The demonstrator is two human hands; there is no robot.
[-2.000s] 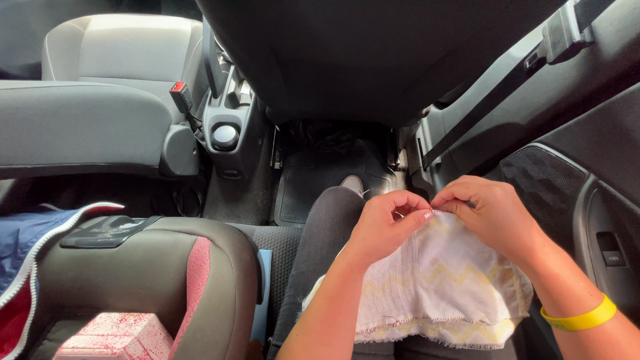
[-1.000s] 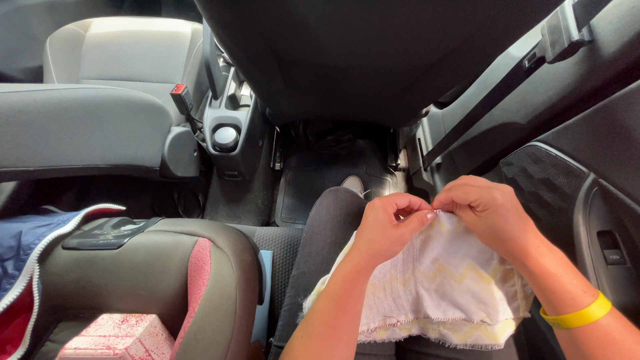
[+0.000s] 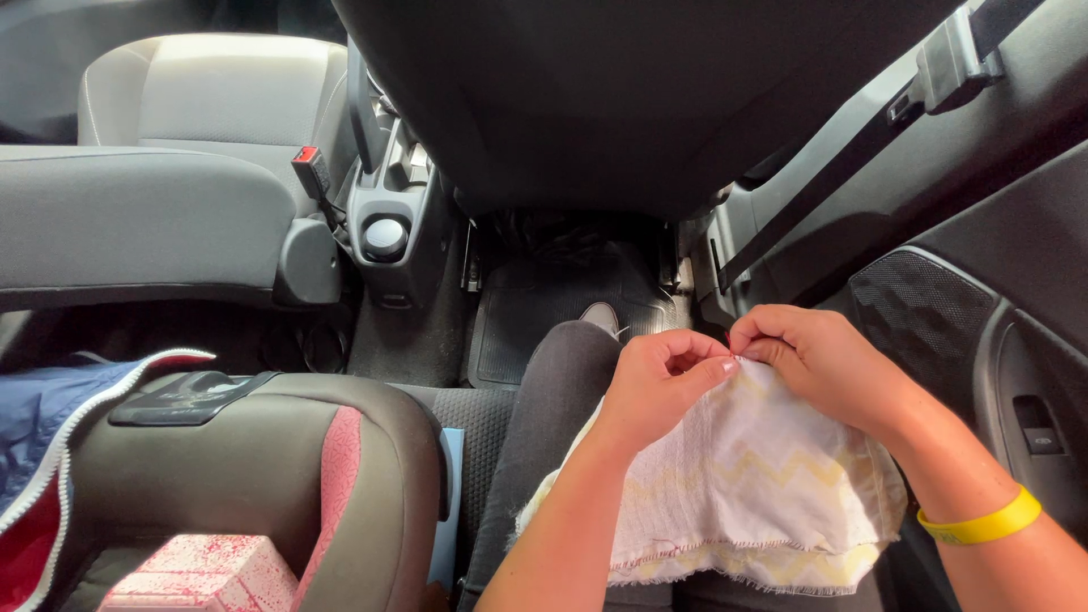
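Observation:
A white cloth with pale yellow zigzags [image 3: 765,467] lies over my lap, its lower edges frayed and stitched with dark reddish thread. My left hand [image 3: 671,374] pinches the cloth's top edge between thumb and forefinger. Right beside it, fingertips nearly touching, my right hand [image 3: 799,348] grips the same edge. A bit of red thread [image 3: 728,338] shows between the fingertips; whether a needle is there cannot be told. A yellow wristband [image 3: 982,517] is around my right wrist.
A child's car seat [image 3: 382,476] stands at the left, with a white, red-speckled box [image 3: 204,574] in it and a blue jacket [image 3: 68,408] beside it. The front seat's back [image 3: 612,102] is ahead. A door panel [image 3: 1037,340] and a seat belt [image 3: 816,178] are at the right.

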